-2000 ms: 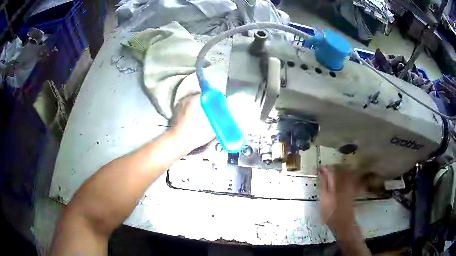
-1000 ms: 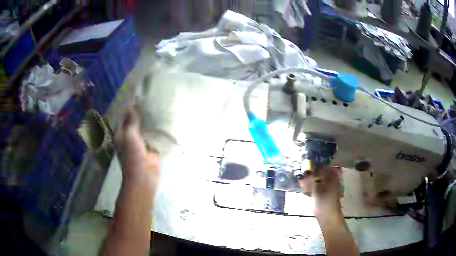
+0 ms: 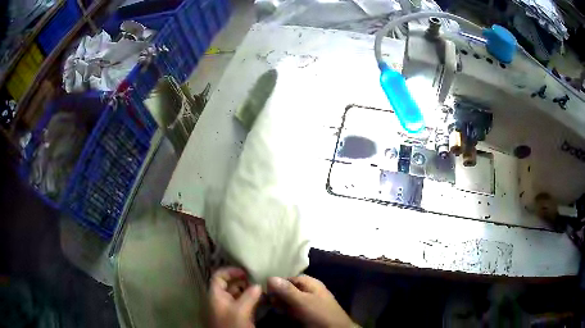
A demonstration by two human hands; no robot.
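Note:
A pale khaki garment piece [image 3: 260,211] lies over the left part of the white sewing table and hangs over its front edge. My left hand [image 3: 234,298] pinches its lower end at the bottom of the view. My right hand [image 3: 311,301] pinches the same end just to the right, with the fingertips nearly touching the left ones. The cloth's upper part is washed out by the lamp. The sewing machine [image 3: 474,83] stands to the right, with no hand at its needle area [image 3: 449,144].
The lit blue lamp [image 3: 401,99] hangs left of the needle area. Blue mesh crates [image 3: 106,186] holding cloth stand at the left. Bundled khaki pieces [image 3: 173,109] stand beside the table's left edge. A light cloth pile [image 3: 321,11] is behind the table.
The garment piece has come down to the table's front edge. My left hand has moved down and right with it; my right hand has left the needle area and now holds the cloth. The view has shifted left.

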